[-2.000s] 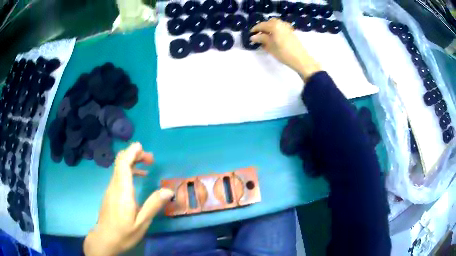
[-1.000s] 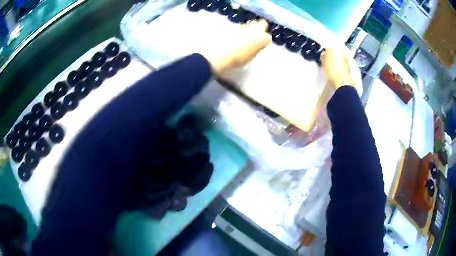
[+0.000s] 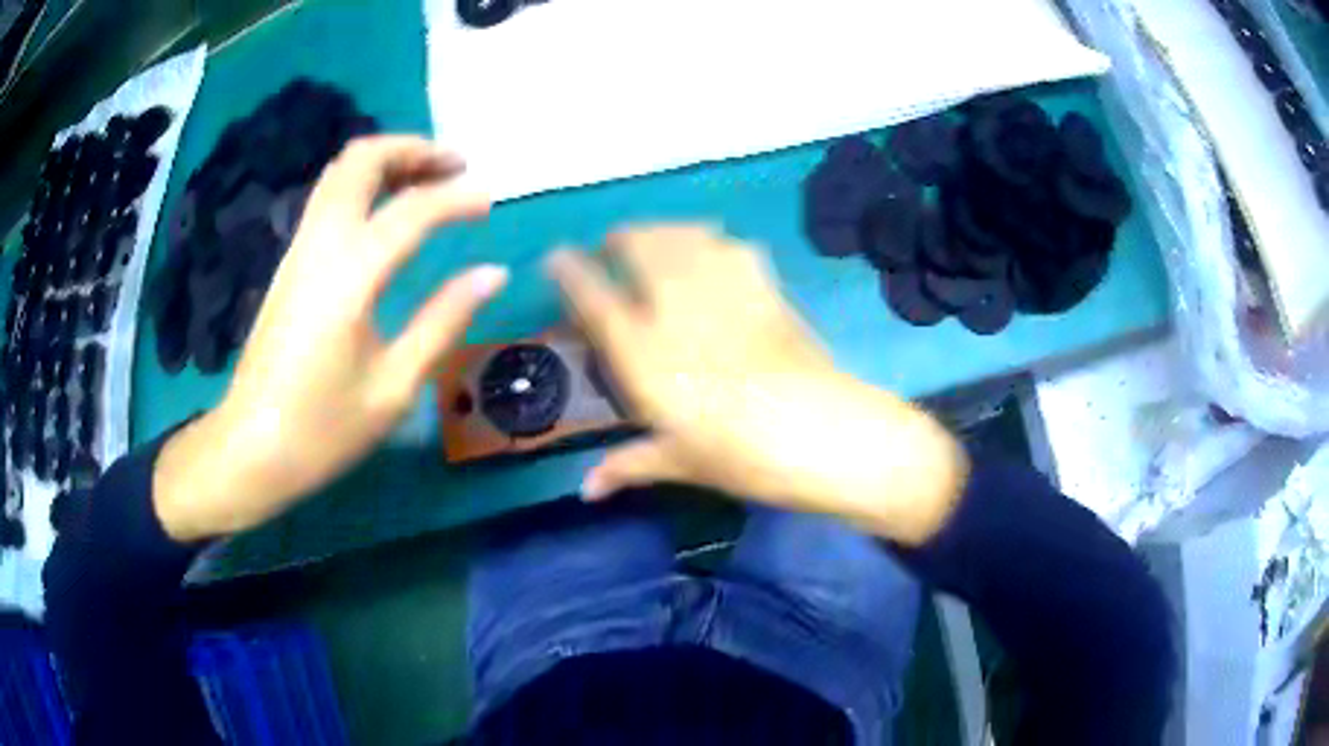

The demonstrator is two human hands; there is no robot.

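The orange-brown fixture (image 3: 464, 437) lies near the bench's front edge. A glossy black spoked round part (image 3: 523, 389) sits in its left recess. My right hand (image 3: 714, 364) is blurred and covers the fixture's right side; a dark bit of a part shows beside its fingers, and whether it holds anything cannot be told. My left hand (image 3: 328, 321) is left of the fixture, fingers apart and empty. Heaps of matt black discs lie at the left (image 3: 233, 190), partly behind my left hand, and at the right (image 3: 1006, 211).
A white sheet (image 3: 758, 88) lies behind the fixture, with a round part at its top left edge. A left-hand sheet (image 3: 124, 313) is crowded with black pieces. Clear plastic (image 3: 1217, 313) surrounds a tray at the right. Blue crates (image 3: 263, 685) show below the bench at left.
The view has swung back from the right-hand tray to the fixture. Both hands have left that tray and are now around the fixture. Its left recess, empty two seconds ago, holds a round part.
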